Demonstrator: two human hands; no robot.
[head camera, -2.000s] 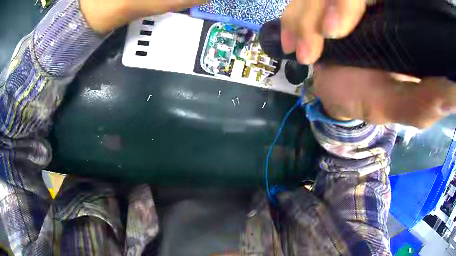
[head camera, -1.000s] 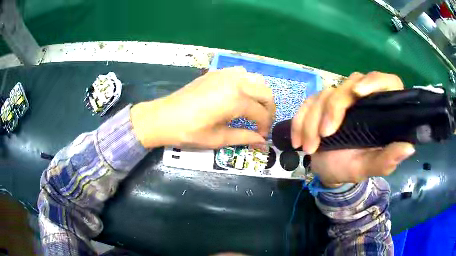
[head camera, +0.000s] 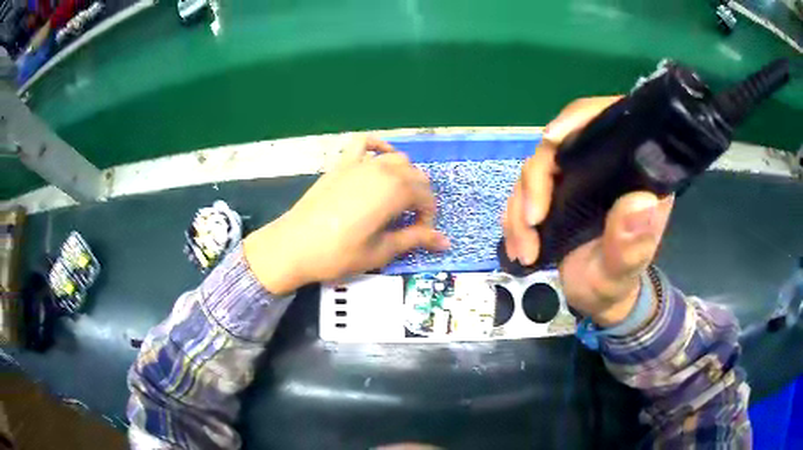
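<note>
My left hand (head camera: 357, 215) is over the light-blue screw tray (head camera: 475, 265), fingers curled and thumb apart from them, with no screw visible between them. My right hand (head camera: 607, 250) grips the black electric screwdriver (head camera: 616, 149), tilted, its nose low at the tray's front edge and the fixture. Its bit cannot be made out. The white fixture (head camera: 370, 308) lies in front of the tray, with slots at left and round dark holes at right. In its recess sits a module with a green circuit board (head camera: 429, 303) and brass-coloured parts.
A white module (head camera: 213, 235) and another with yellow parts (head camera: 75, 271) lie on the dark mat (head camera: 352, 404) at left. A pale rail (head camera: 264, 163) borders the green conveyor (head camera: 352, 79). Small screws lie before the fixture. A blue bin (head camera: 779, 395) is at lower right.
The view has tilted up, showing more conveyor. My left hand has moved from above the module, by the screwdriver's nose, to the tray. The screwdriver now stands more steeply, its rear end raised.
</note>
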